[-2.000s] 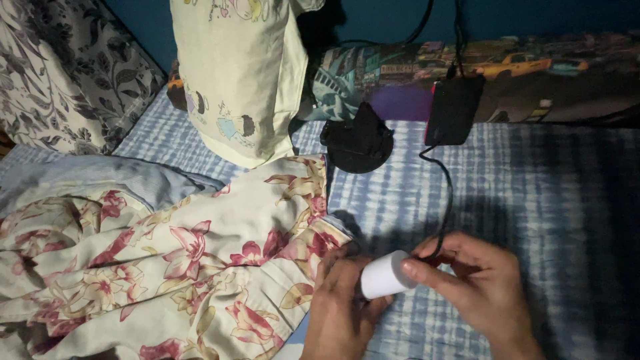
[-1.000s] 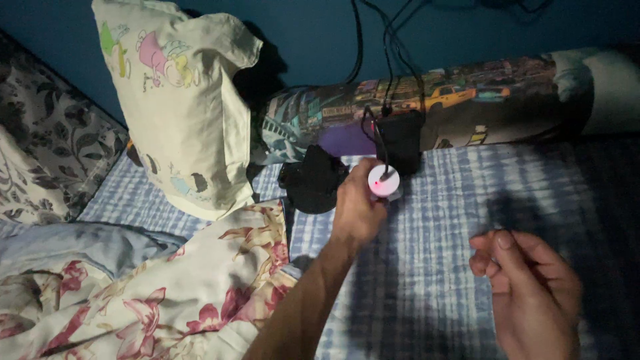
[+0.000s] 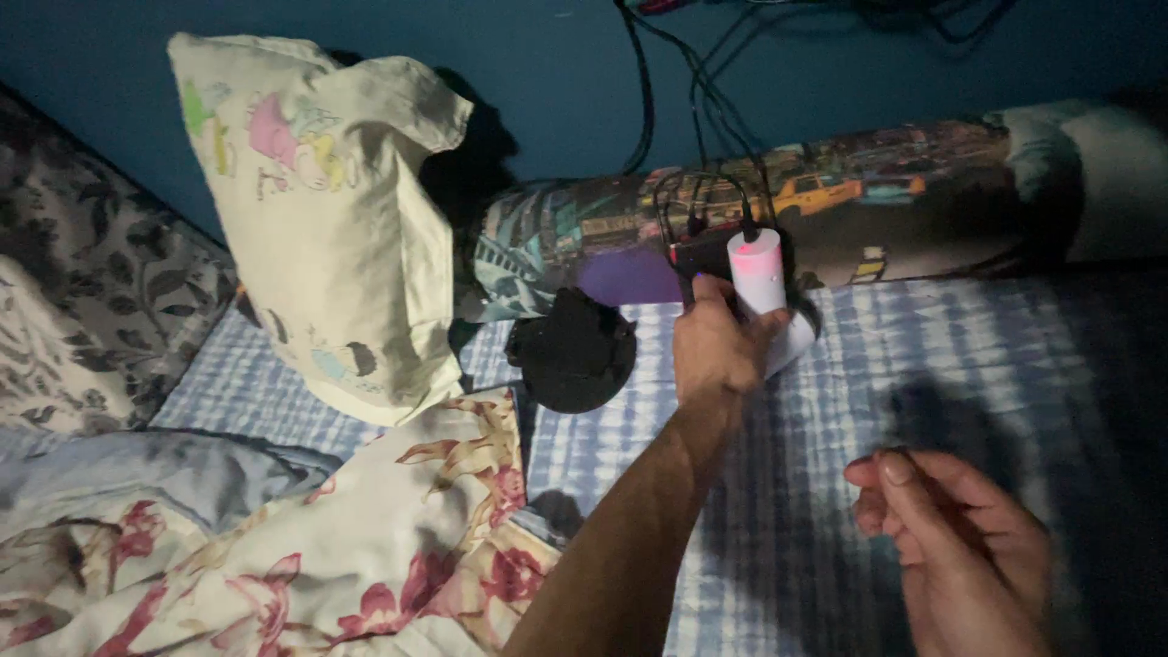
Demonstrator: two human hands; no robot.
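A white cylindrical device (image 3: 759,274) with a pink-red glow at its top stands near the bolster, a black cable (image 3: 748,214) plugged into its top. My left hand (image 3: 721,342) reaches to it, fingers around its lower part; the grip is partly hidden. Just behind the fingers, a black box-shaped device (image 3: 698,255) with cables rests against the bolster. My right hand (image 3: 949,538) is at the lower right, thumb against the curled fingers, with nothing visible in it. A round black object (image 3: 579,356) lies to the left of my left hand.
A white pillow (image 3: 338,228) with cartoon prints leans at the left. A city-print bolster (image 3: 931,201) runs along the blue wall, below hanging cables (image 3: 643,91). Floral fabric (image 3: 365,547) covers the lower left of the blue-and-white sheet (image 3: 821,438). A leaf-patterned cushion (image 3: 91,274) is at the far left.
The white device, earlier held between both hands, has moved away from me to beside the black box, with my left hand. My right hand has let go of it. Its top now glows pink-red.
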